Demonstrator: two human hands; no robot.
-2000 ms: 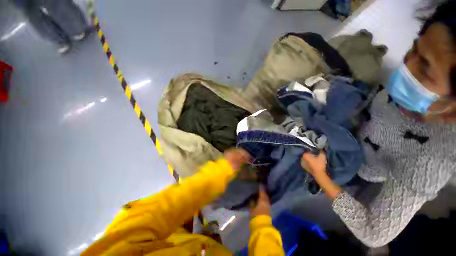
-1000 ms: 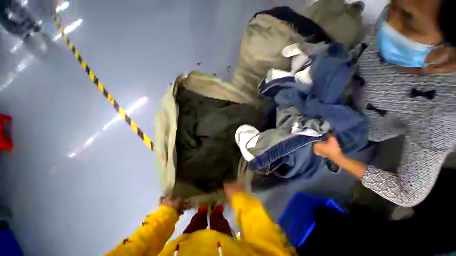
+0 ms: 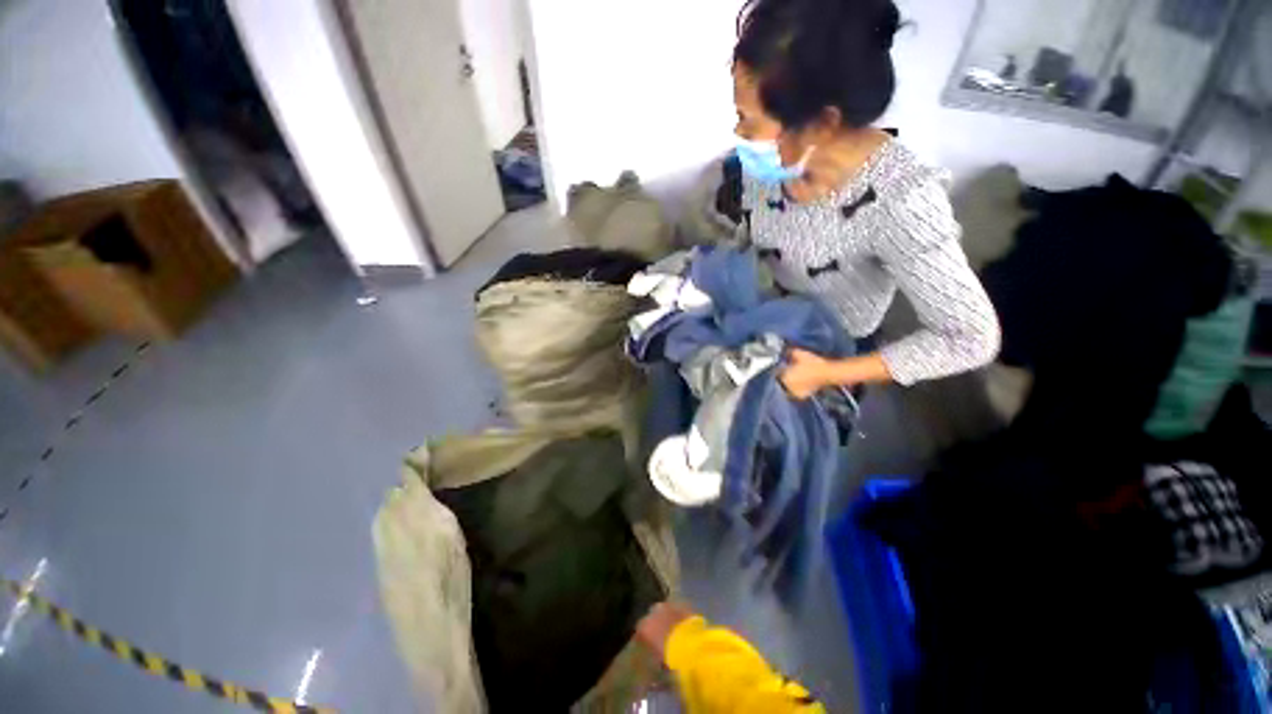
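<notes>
An open beige woven sack (image 3: 423, 593) stands in front of me at the lower middle. Dark green garments (image 3: 551, 558) lie inside it. My right hand (image 3: 663, 624) is at the sack's right rim, small and partly hidden by its yellow sleeve; whether its fingers grip the rim is unclear. My left hand is out of the picture. A person in a mask stands beyond the sack and holds blue denim garments (image 3: 784, 433) in front of the body, apart from my hand.
A second full beige sack (image 3: 558, 356) stands behind the open one. A blue bin (image 3: 876, 600) and a big heap of dark garments (image 3: 1032, 572) are at the right. Cardboard boxes (image 3: 154, 265) and a door (image 3: 419, 126) are at the back left. Yellow-black tape (image 3: 154, 665) crosses the floor.
The view has lifted towards the room. My left hand has gone out of the picture from the sack's rim. The person with the denim now stands further off, more upright.
</notes>
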